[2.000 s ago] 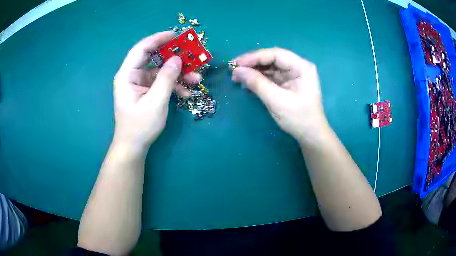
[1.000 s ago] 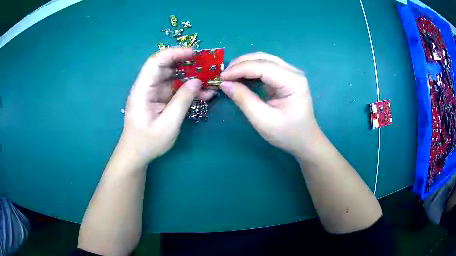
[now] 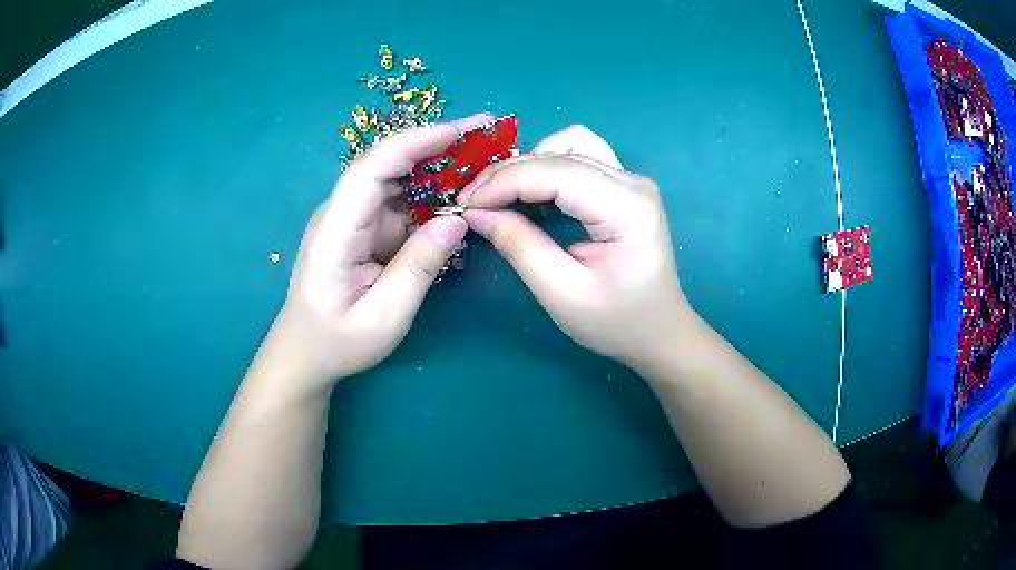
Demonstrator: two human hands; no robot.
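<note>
A red circuit board [image 3: 474, 154] is held tilted above the green bench, its lower edge towards the thumbs. My left hand [image 3: 373, 251] grips it from the left between thumb and fingers. My right hand [image 3: 579, 228] is at the board's lower edge, thumb and index finger pinching a small metal component [image 3: 451, 210] against it; the fingertips hide most of the component. A pile of loose yellow and silver components [image 3: 401, 106] lies beyond my left hand and partly beneath it.
One small stack of red boards [image 3: 847, 258] lies on the thin pale line at the right. A blue tray [image 3: 943, 278] full of red boards stands at the far right. A tiny pale piece [image 3: 275, 257] lies left of my left hand. Grey cloth shows at both lower corners.
Both hands have come together at the board. My right hand has moved left with the small component to the board's lower edge. The board has moved right and tilted, uncovering more of the pile.
</note>
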